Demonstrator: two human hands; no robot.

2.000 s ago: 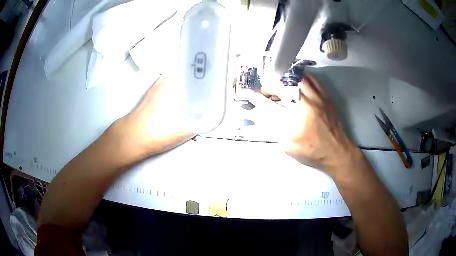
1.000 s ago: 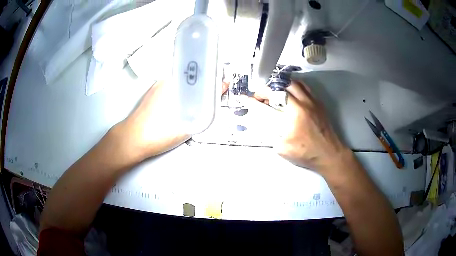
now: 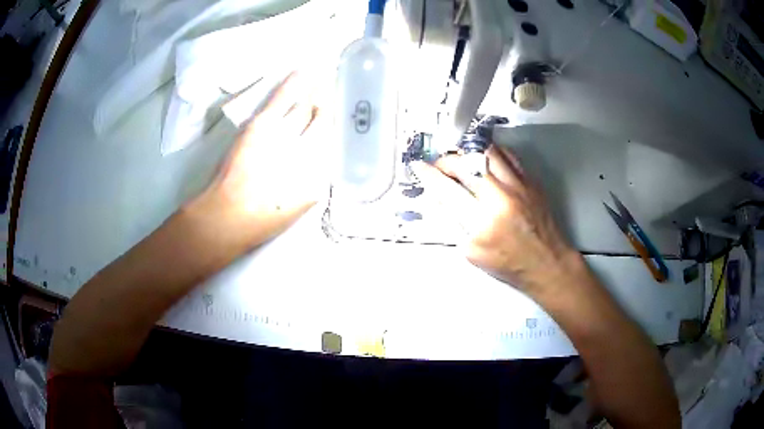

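Observation:
The presser foot [image 3: 416, 148] is small and dark metal above the bright needle plate [image 3: 409, 201], which has dark oval spots. My right hand [image 3: 515, 209] is just right of it, fingers bent by the needle area and the dark mechanism [image 3: 479, 136]; glare hides whether it holds anything. My left hand [image 3: 264, 167] lies left of the white sewing lamp [image 3: 363, 126], its fingers near the edge of the white fabric [image 3: 226, 54]. Glare washes out the left fingers, so a hold on cloth cannot be told.
Thread snips [image 3: 637, 238] with blue and orange handles lie on the right of the table. A cream ribbed knob [image 3: 529, 94] sits on the machine head. The control panel [image 3: 737, 50] is at the upper right. A printed ruler runs along the table's front edge.
My left hand has moved out from behind the lamp, up and left towards the fabric. My right hand stays near the needle area. The camera view has shifted slightly.

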